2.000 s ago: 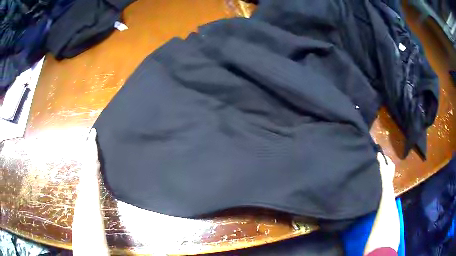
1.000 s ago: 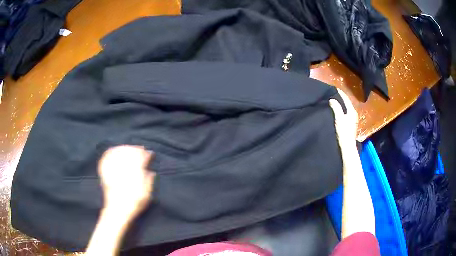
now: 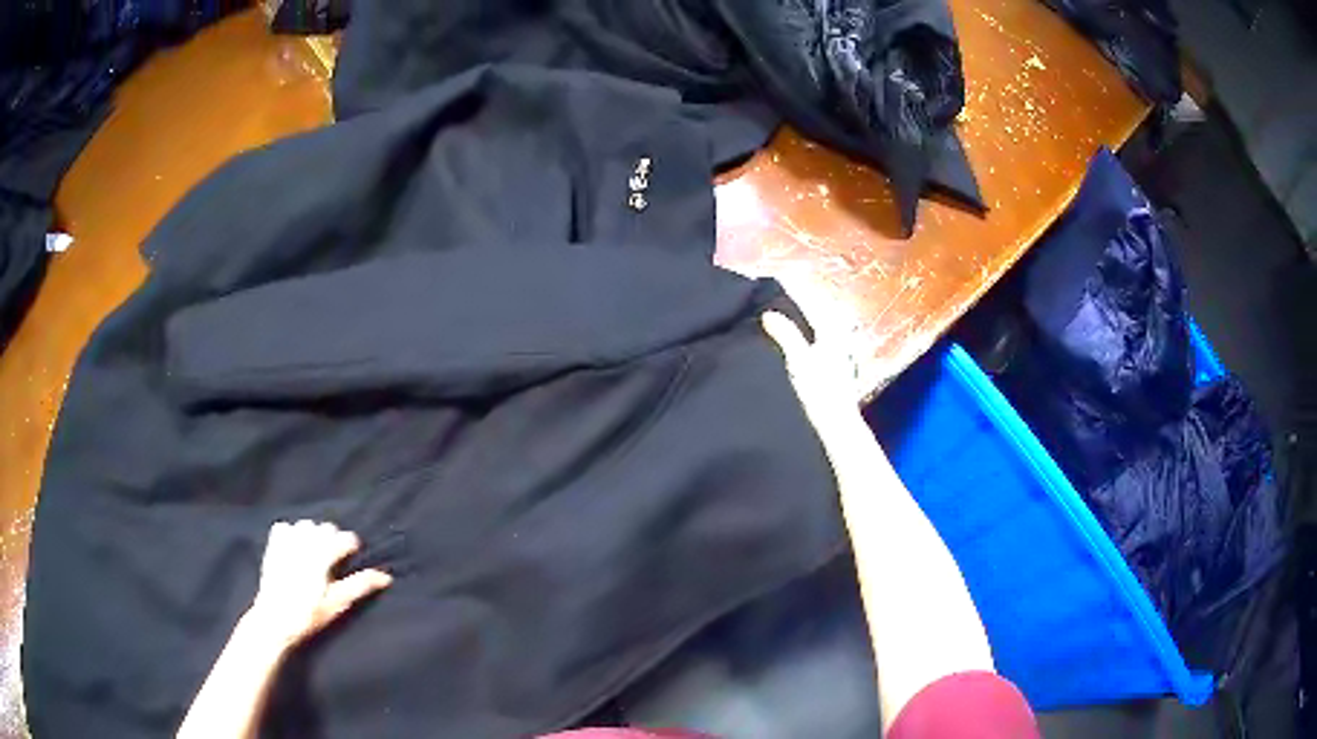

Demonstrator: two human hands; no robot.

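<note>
The matt black coat [image 3: 477, 491] lies spread over the table's front with its shell up. Its sleeve [image 3: 462, 321] lies across it as a long flat band. A small cluster of bright metal dots [image 3: 639, 185] shows on the shell above the sleeve. My right hand [image 3: 792, 347] holds the coat's right edge at the end of the sleeve. My left hand [image 3: 311, 570] rests on the lower left of the coat, thumb apart and fingers curled, beside small creases. Whether it pinches cloth cannot be told.
The orange-brown table [image 3: 867, 274] has a curved right edge. Other black coats [image 3: 852, 87] lie at the back. A dark garment pile [image 3: 58, 116] is at far left. A blue bin [image 3: 997, 520] stands below the table at right, with shiny navy garments [image 3: 1127, 347] beside it.
The coat has been rearranged since the earliest frame, and the sleeve now lies across it. My left hand has moved from the coat's left edge onto the shell. The view has shifted right.
</note>
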